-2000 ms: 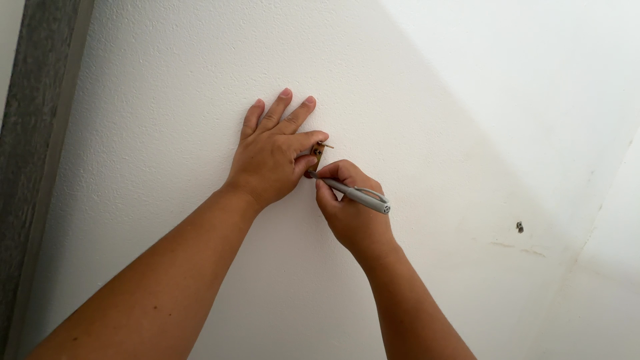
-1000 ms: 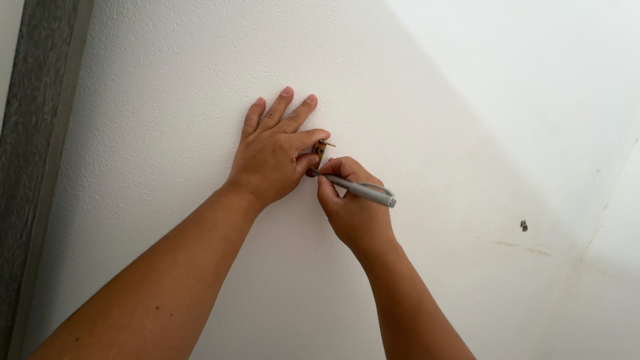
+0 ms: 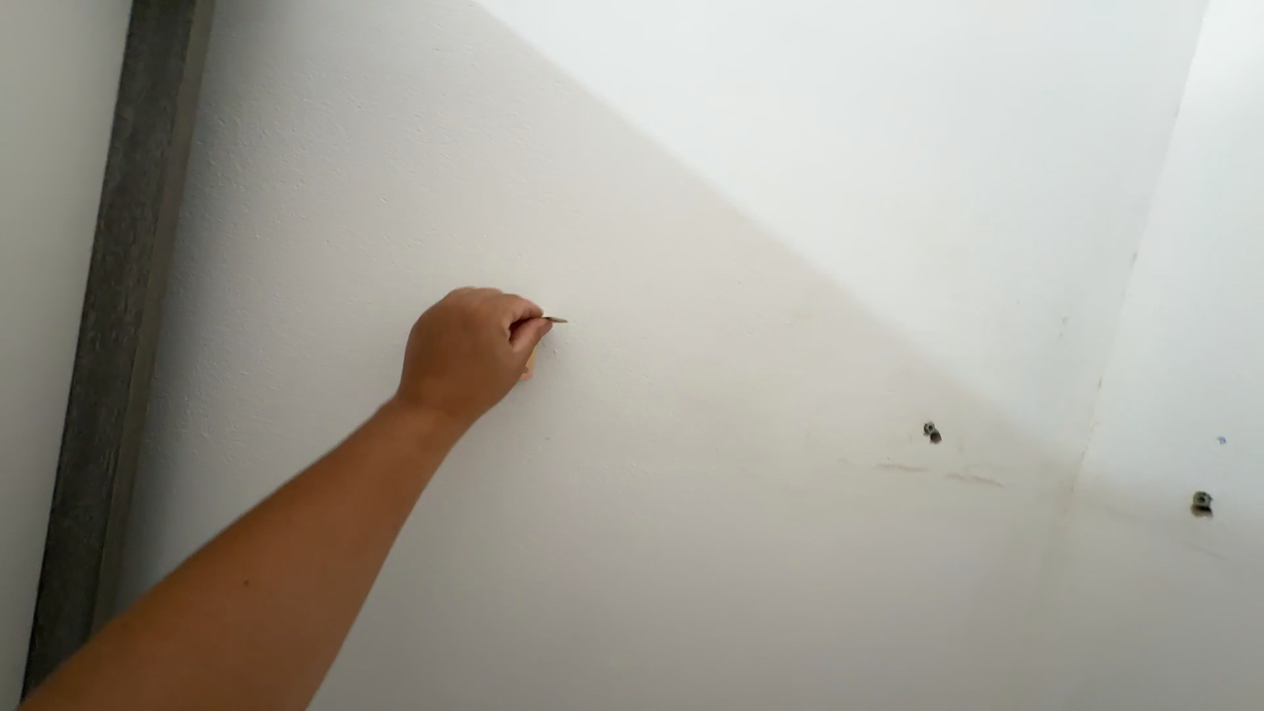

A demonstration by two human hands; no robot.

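My left hand (image 3: 469, 351) is closed on a small brass-coloured metal piece (image 3: 558, 320), whose thin end sticks out to the right past the thumb and fingertip. Most of that piece is hidden in the fingers, so its kind cannot be told. The hand is at the white textured wall (image 3: 691, 395), left of the middle of the view; whether it touches the wall is not clear. Small faint marks show on the wall just right of the fingers. My right hand is out of view, and no pen shows.
A dark grey frame post (image 3: 133, 247) runs up the left side. Two dark holes or fixings are in the wall at the right, one (image 3: 931, 433) beside brownish streaks (image 3: 938, 474), the other (image 3: 1201, 504) past the wall corner (image 3: 1116, 326).
My right hand has left the view with the grey pen. My left hand, spread flat on the wall before, has its fingers drawn in around the metal piece. The view has shifted somewhat.
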